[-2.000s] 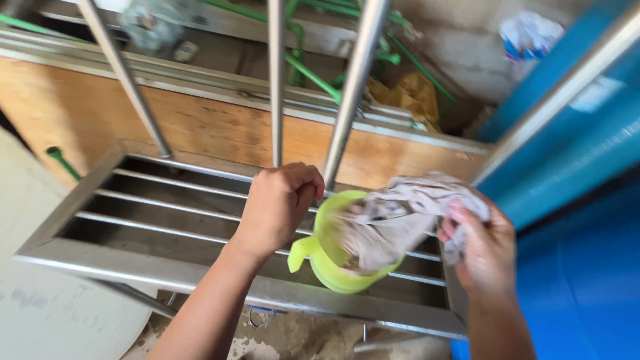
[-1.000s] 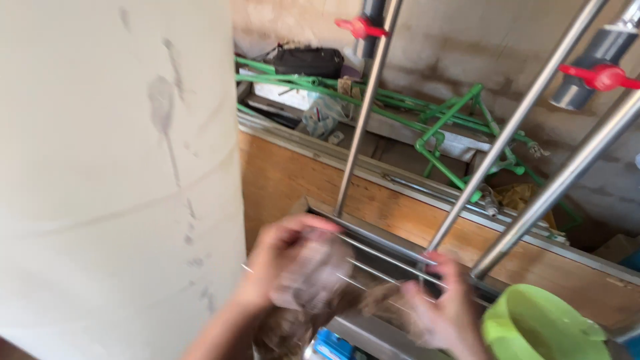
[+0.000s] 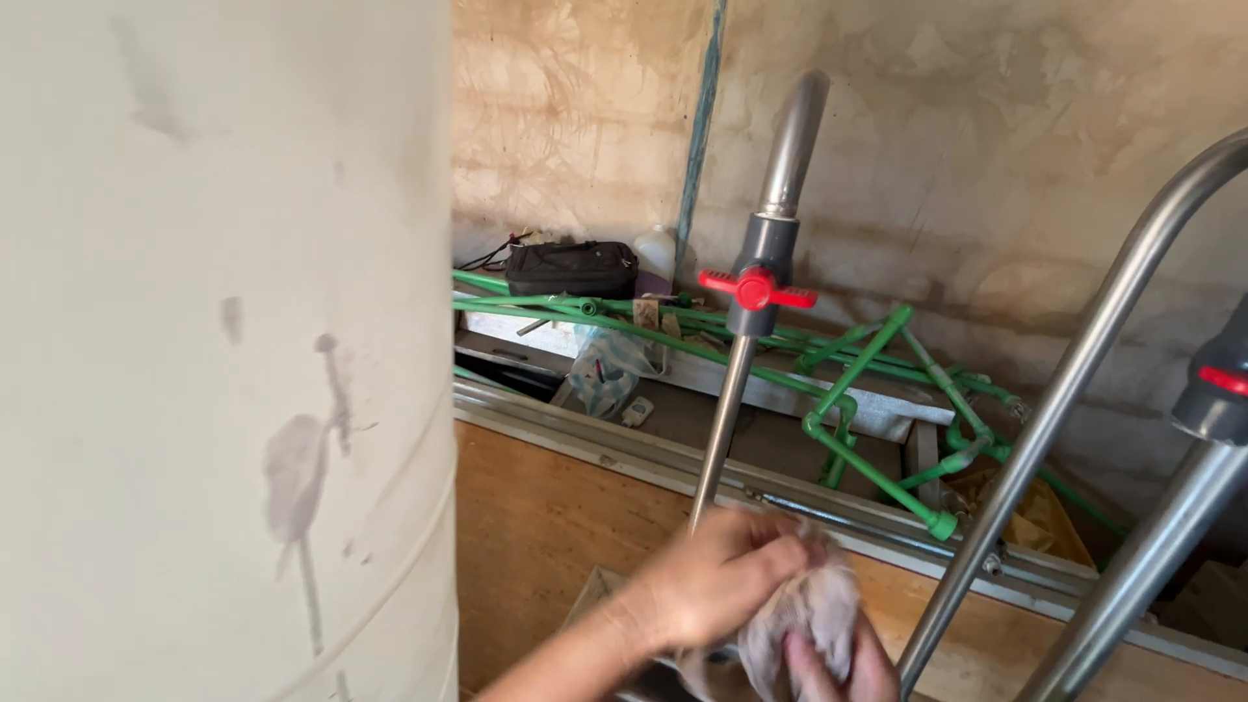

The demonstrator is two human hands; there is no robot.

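A crumpled, greyish-white cloth [image 3: 814, 595] is bunched between my two hands at the bottom of the head view. My left hand [image 3: 726, 575] grips its upper part, fingers curled and slightly blurred. Lower down, my right hand [image 3: 843, 668] holds the cloth from the right, with the thumb in front; the frame edge cuts off part of that hand. Just behind my left hand rises a thin steel pipe [image 3: 723, 424], topped by a grey valve with a red handle [image 3: 757, 289].
A large off-white tank [image 3: 224, 351] fills the left side. More steel pipes [image 3: 1033, 439] stand at the right, one beside a second valve [image 3: 1219, 380]. Behind lie green plastic pipes [image 3: 868, 370], a black bag [image 3: 571, 268], a plastic bag [image 3: 606, 370] and a wooden board [image 3: 526, 526].
Two seconds ago the cloth was over the light-green dipper, with my right hand on it; now both hands hold it. The dipper has left view. The view has swung up and left.
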